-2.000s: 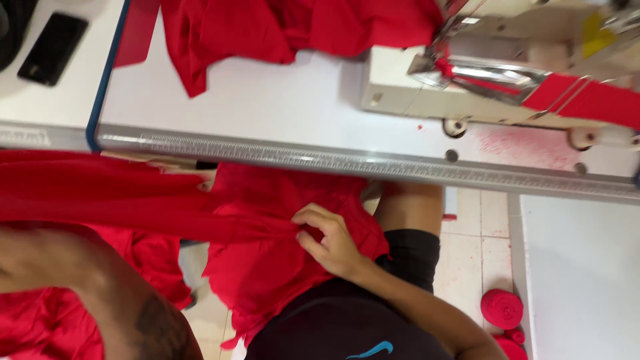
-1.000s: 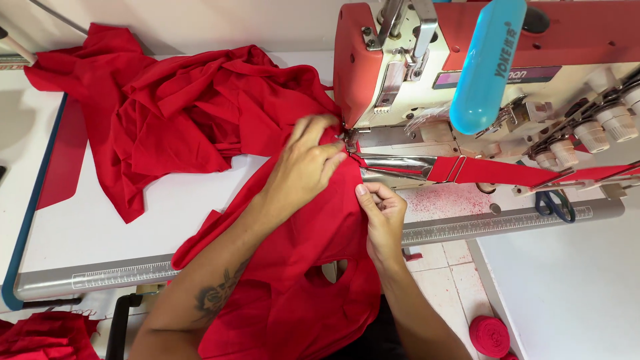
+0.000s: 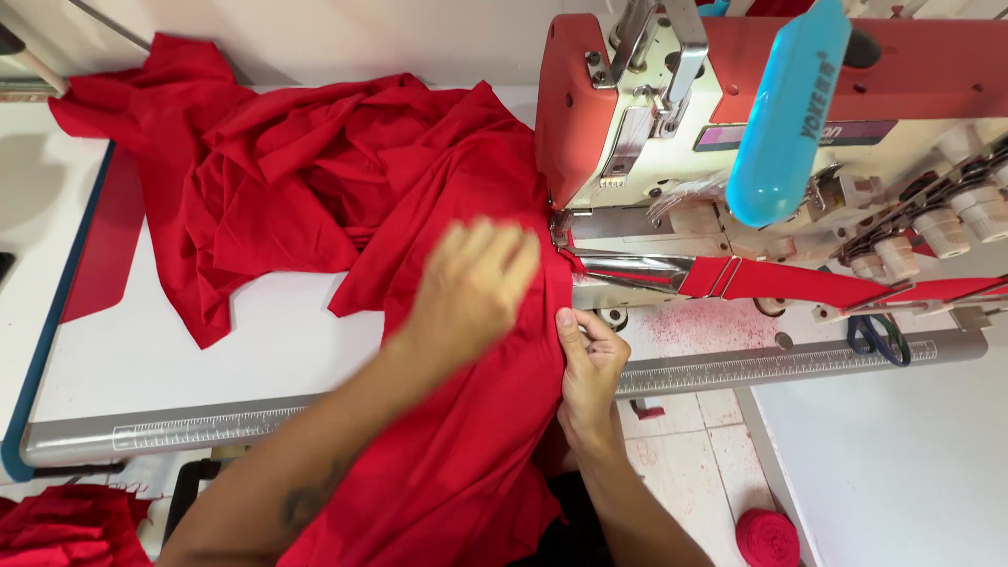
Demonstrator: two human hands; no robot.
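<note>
Red fabric runs from my lap up over the table to the presser foot of an industrial sewing machine. My left hand, blurred, is over the fabric left of the needle area, its fingers curled; whether it grips cloth is unclear. Between thumb and fingers my right hand pinches the fabric's right edge, just below the foot. A metal binding folder to the right of the foot carries a red fabric strip. Behind my left hand, more red cloth lies bunched, joined to the piece at the foot.
A blue thread-snip-like handle or tool hangs before the machine head. Dark-handled scissors lie by the ruler-marked table edge. A red fabric roll is at the lower right, and red cloth at the lower left.
Two seconds ago the fabric was below the table edge, with my right hand on it; now it is at the presser foot. Since one second ago, more cloth lies left of the foot. The view has shifted.
</note>
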